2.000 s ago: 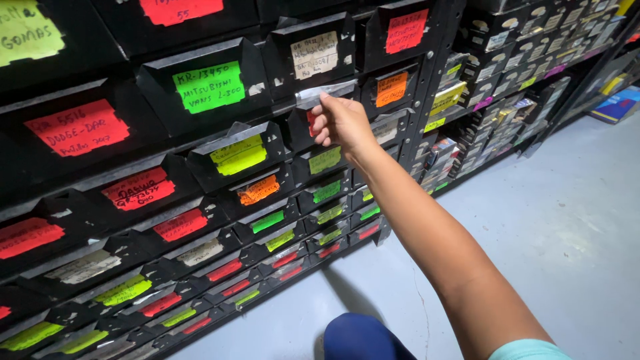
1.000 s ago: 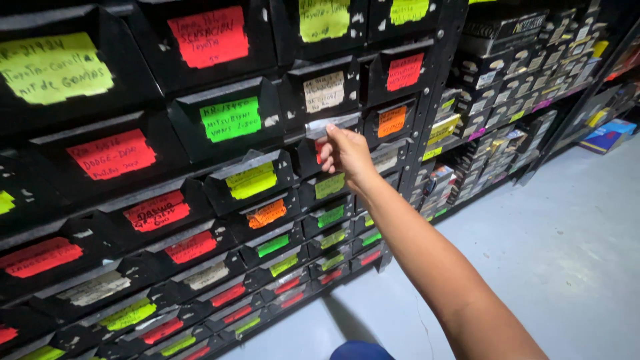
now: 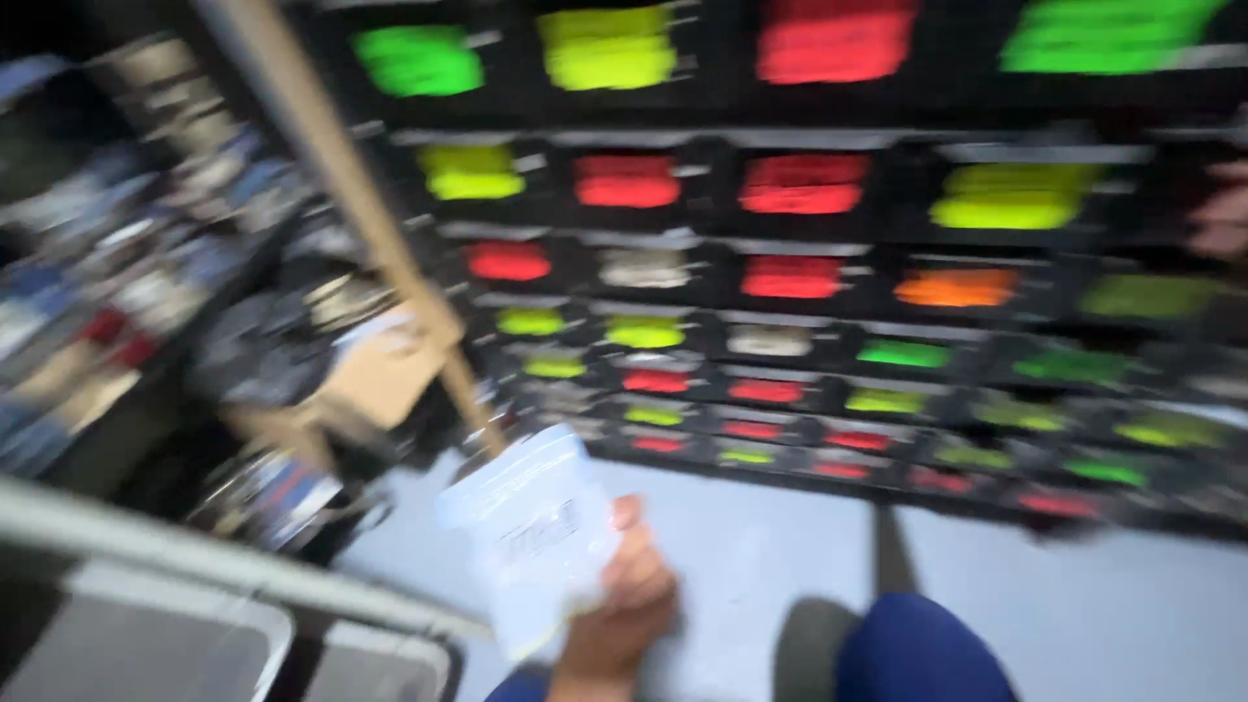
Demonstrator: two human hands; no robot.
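A translucent plastic bag [image 3: 536,546] with writing on it is held up by my left hand [image 3: 639,575] at the lower middle of the head view, the fingers closed on its right edge. At the far right edge my right hand [image 3: 1224,210] is only partly in view and strongly blurred, beside the drawer fronts; whether it holds anything cannot be told. The rack of black drawers bears bright labels, among them a yellow label [image 3: 1014,195], a red label [image 3: 804,183] and an orange label [image 3: 955,287].
A wooden post [image 3: 361,195] leans along the rack's left end. Left of it are crowded shelves and a piece of cardboard [image 3: 385,375]. Gray bins [image 3: 146,634] stand at the lower left. Pale floor [image 3: 741,546] and my blue-clad knee [image 3: 916,653] lie below the rack.
The view has swung left, with heavy blur. My left hand and the plastic bag have come into view; my right hand, earlier at a drawer front near mid-frame, now shows only at the right edge.
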